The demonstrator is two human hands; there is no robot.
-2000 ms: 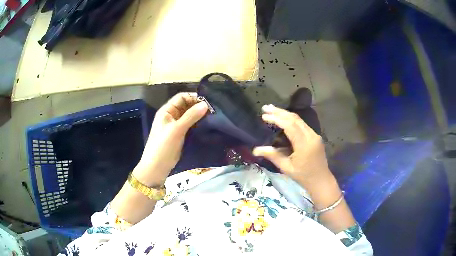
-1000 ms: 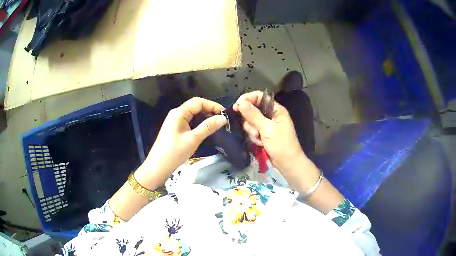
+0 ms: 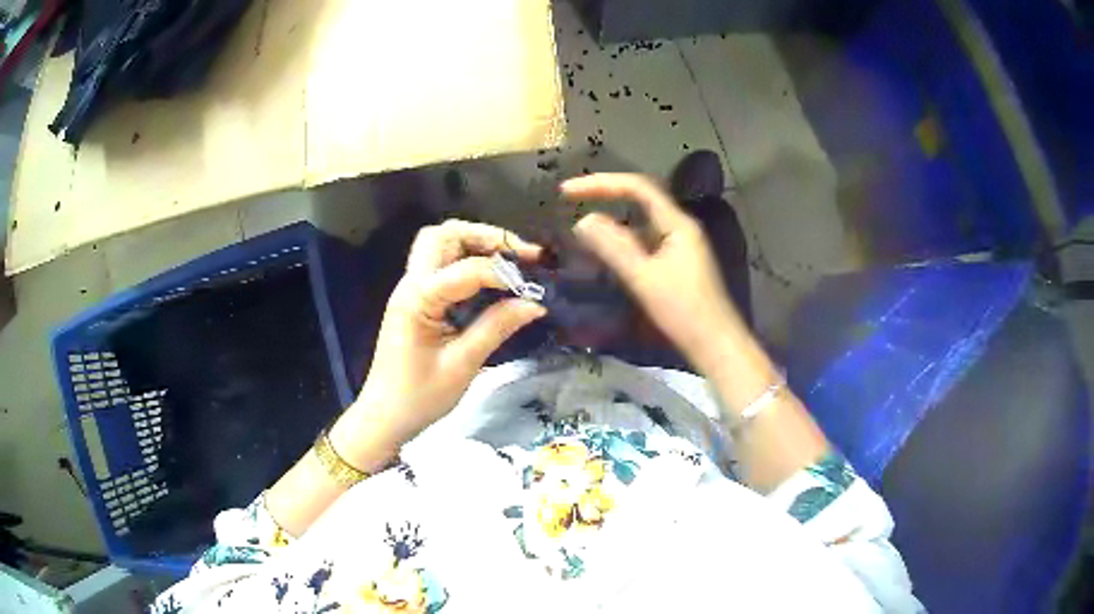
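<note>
My left hand (image 3: 450, 314) is in front of my lap, its fingertips pinched on a small pale, shiny tab (image 3: 518, 283) at the edge of a black sewn piece (image 3: 548, 257). Most of the piece is blurred or lost against the dark background. My right hand (image 3: 657, 266) is to the right of it, blurred, with thumb and fingers apart. No snips can be made out in it, and it does not touch the piece.
A cardboard sheet (image 3: 408, 90) lies at the upper left with a black pile (image 3: 150, 54) on it. A blue slotted crate (image 3: 108, 420) with dark contents is at lower left. Blue bins (image 3: 888, 144) and a blue plastic sheet (image 3: 912, 360) are at right. Dark scraps dot the tiled floor (image 3: 762, 132).
My right hand came in to the piece and has now moved up and away, its fingers opening. The black piece, spread out at first, was then bunched. My left hand keeps its pinch.
</note>
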